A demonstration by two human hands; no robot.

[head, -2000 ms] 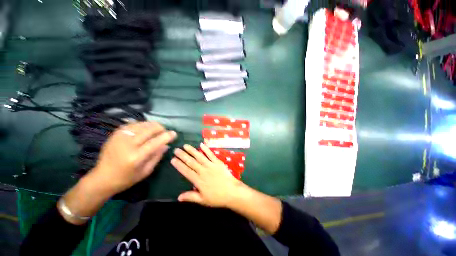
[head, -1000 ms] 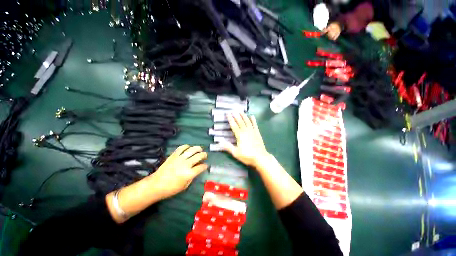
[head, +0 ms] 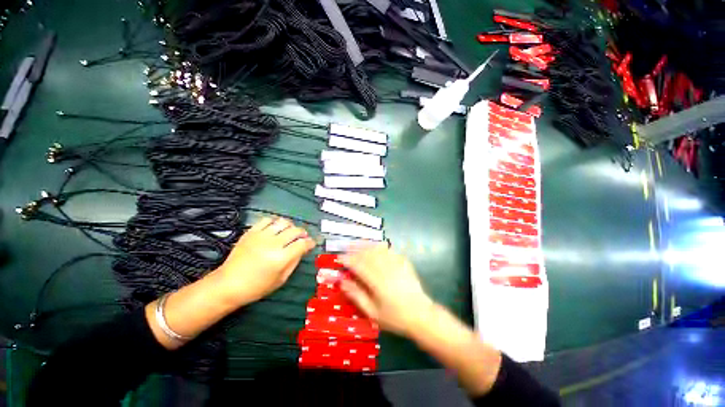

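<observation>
Several untaped antenna housings (head: 352, 167) lie in a column with grey-white faces up. Below them lies a column of red-taped housings (head: 340, 338). My right hand (head: 387, 284) is over the top red housings, blurred, its fingertips at the lowest grey housing; whether it grips one is hidden. My left hand (head: 269, 258) rests just left of that spot, fingers bent, over the cables, with nothing clearly in it. Coiled black cables (head: 191, 230) lie at the left with small metal connectors (head: 40, 205). The backing sheet (head: 509, 318) with red pads (head: 513, 199) lies to the right.
A white needle-nozzle bottle (head: 443, 105) lies above the backing sheet. A tangled pile of black antennas (head: 278, 48) is at the top. Red-faced taped antennas (head: 531, 54) lie at upper right. A metal post (head: 684, 111) stands at the right.
Since one second ago, my right hand has moved from the grey housings down to the top of the red column. My left hand stays beside the column. The camera view has shifted.
</observation>
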